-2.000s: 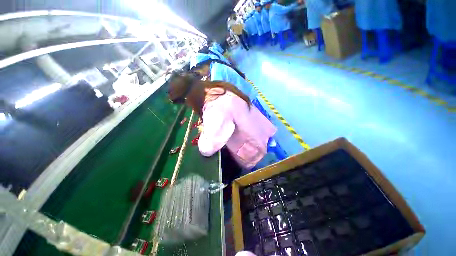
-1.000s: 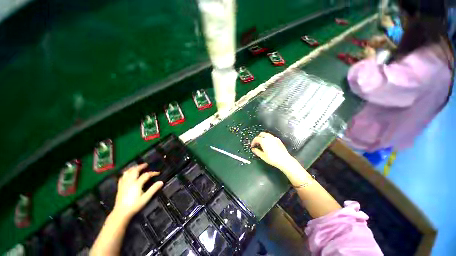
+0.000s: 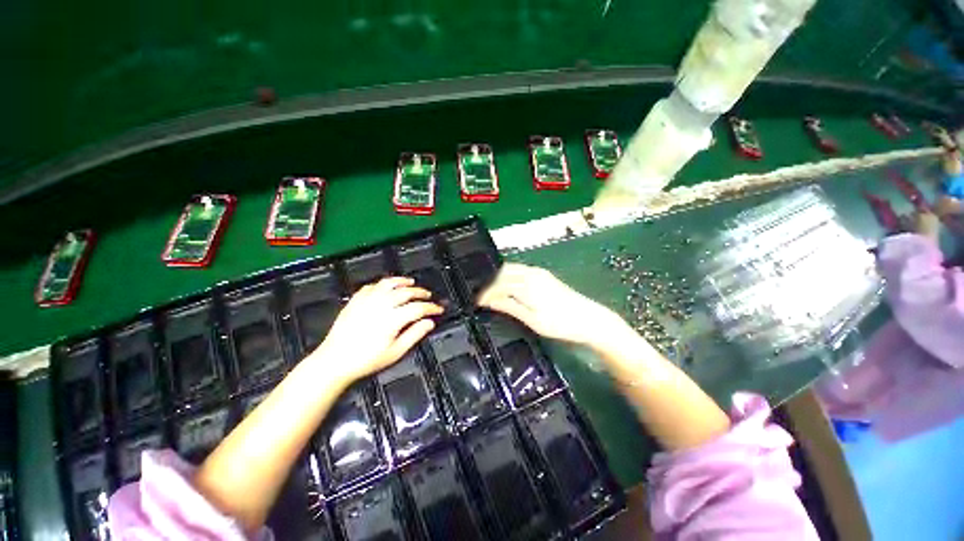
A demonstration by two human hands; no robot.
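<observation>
The glossy black blister tray (image 3: 412, 402) lies on the green bench, with dark phone housings in its pockets. My left hand (image 3: 386, 322) rests over the tray's upper rows, fingers bent to the right. My right hand (image 3: 534, 301) reaches over the tray's upper right corner, its fingertips close to those of my left hand. Whether either hand holds something is too small to tell. Small dark parts (image 3: 650, 301) lie scattered on the bench right of my right hand.
Clear blister trays (image 3: 788, 269) lie beyond the small parts. Phone assemblies with circuit boards (image 3: 478, 172) lie on the green conveyor belt (image 3: 349, 137). A taped post (image 3: 692, 111) stands at the bench edge. A carton (image 3: 835, 465) is at lower right. A pink-sleeved person (image 3: 920, 306) is at far right.
The view has turned down onto the tray. My right hand has moved left from the small parts to the tray's corner. My left hand is now close beside it.
</observation>
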